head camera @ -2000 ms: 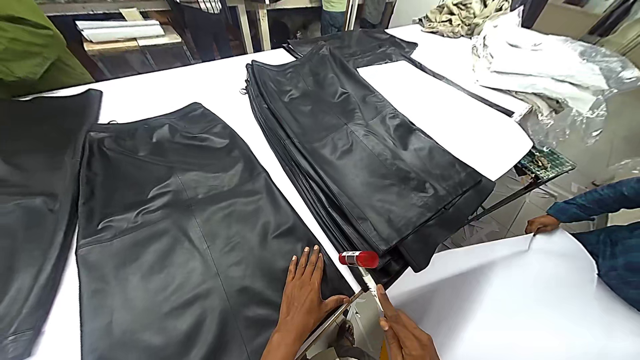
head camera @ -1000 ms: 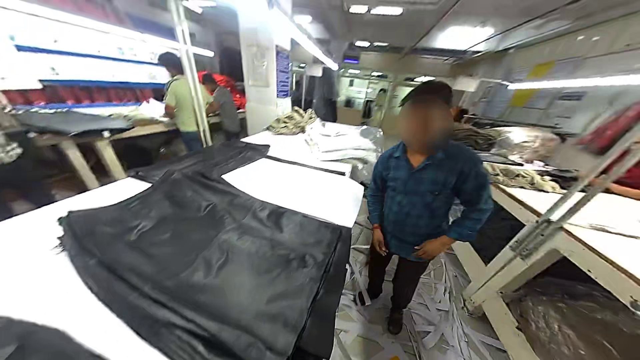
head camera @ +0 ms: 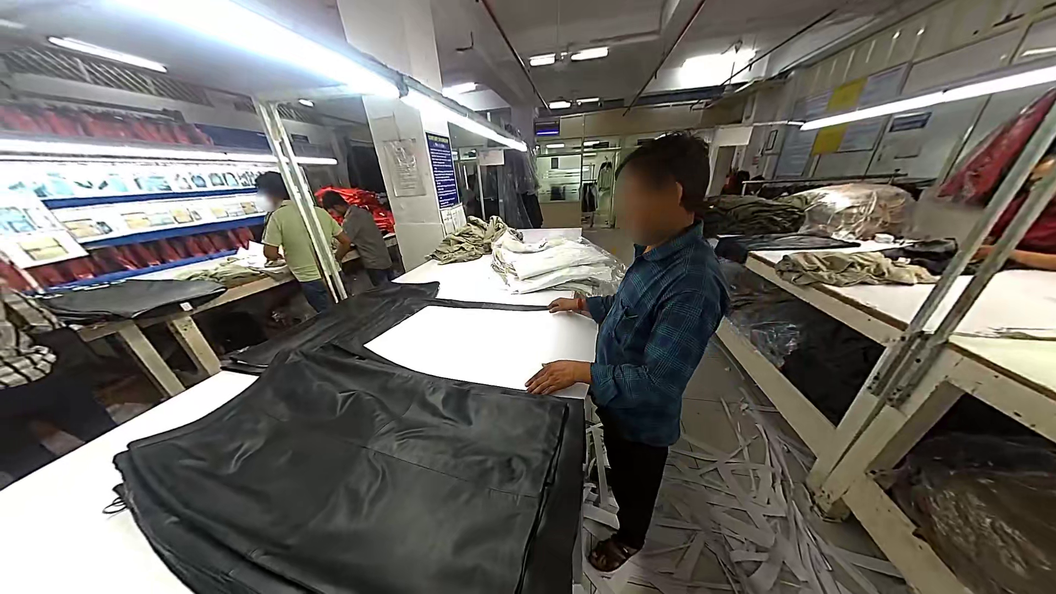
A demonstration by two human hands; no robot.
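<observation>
Neither of my hands shows in the head view now, so what they hold or touch is hidden. A stack of black leather skirts [head camera: 355,470] lies nearest me on the long white table [head camera: 58,487]. Behind it, more black leather garments [head camera: 330,326] reach across the table. A co-worker in a blue checked shirt [head camera: 660,322] stands at the table's right side. One of this person's hands lies flat near the far right corner of the stack, the other on the table edge beyond it.
White garments in clear plastic [head camera: 549,264] and a heap of olive cloth [head camera: 466,241] sit at the table's far end. Paper strips [head camera: 734,503] litter the floor. A second table [head camera: 874,305] with a metal upright stands at right. Two more people work at the back left.
My hands, on a black skirt with a red-capped tool at the right hand two seconds ago, have left the view. The view has risen greatly. The co-worker has turned to the table and put both hands on it.
</observation>
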